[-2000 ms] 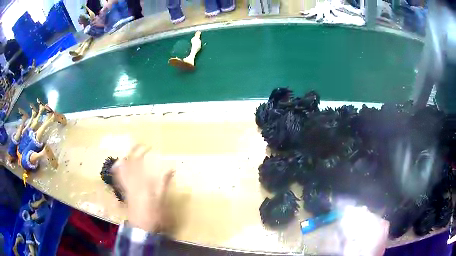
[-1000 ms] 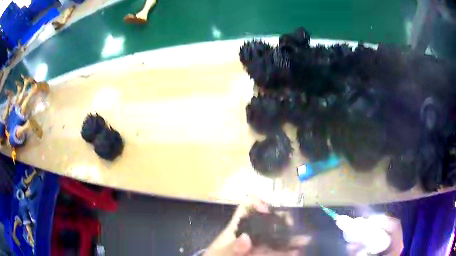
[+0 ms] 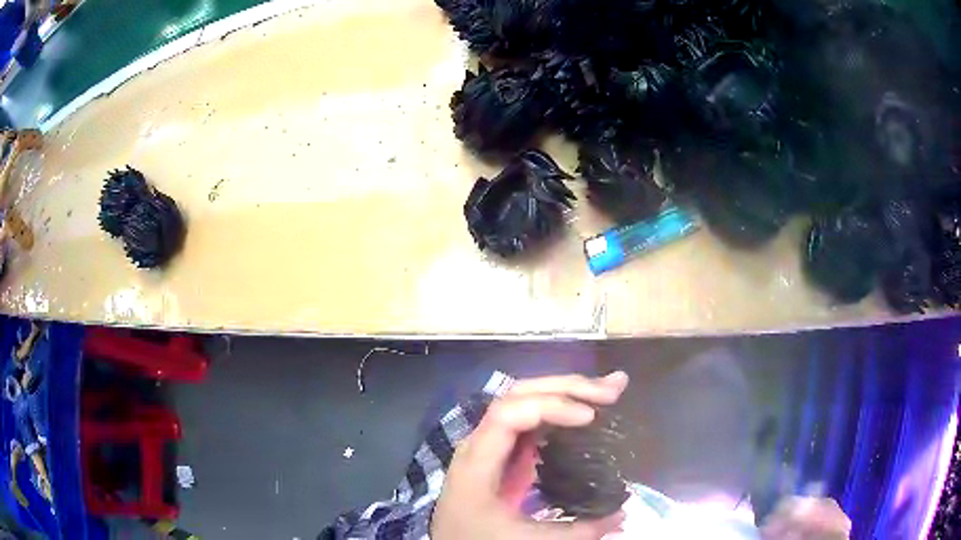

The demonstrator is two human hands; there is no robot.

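My left hand [image 3: 506, 459] holds a black spiky hair piece [image 3: 580, 464] over the gap in front of the worktop's edge. My right hand [image 3: 806, 519] is at the bottom right, blurred and washed out by glare. A white glue bottle [image 3: 690, 519] is beside it, its nozzle end close to the hair piece; it is mostly lost in the glare. A large heap of black hair pieces [image 3: 674, 116] lies on the worktop at right. One hair piece [image 3: 516, 206] sits at the heap's near left. Two joined or touching hair pieces [image 3: 142, 216] lie at left.
A bright blue stick-like tool [image 3: 641, 240] lies on the tan worktop [image 3: 306, 211] beside the heap. The green belt [image 3: 158, 53] runs behind. Red stools [image 3: 132, 443] and a blue crate [image 3: 53, 422] stand below at left. A blue-purple crate [image 3: 875, 406] is at right.
The view has tilted down and shifted. My left hand set a hair piece at left, then took another in front of the edge. The bottle has come closer to that held piece.
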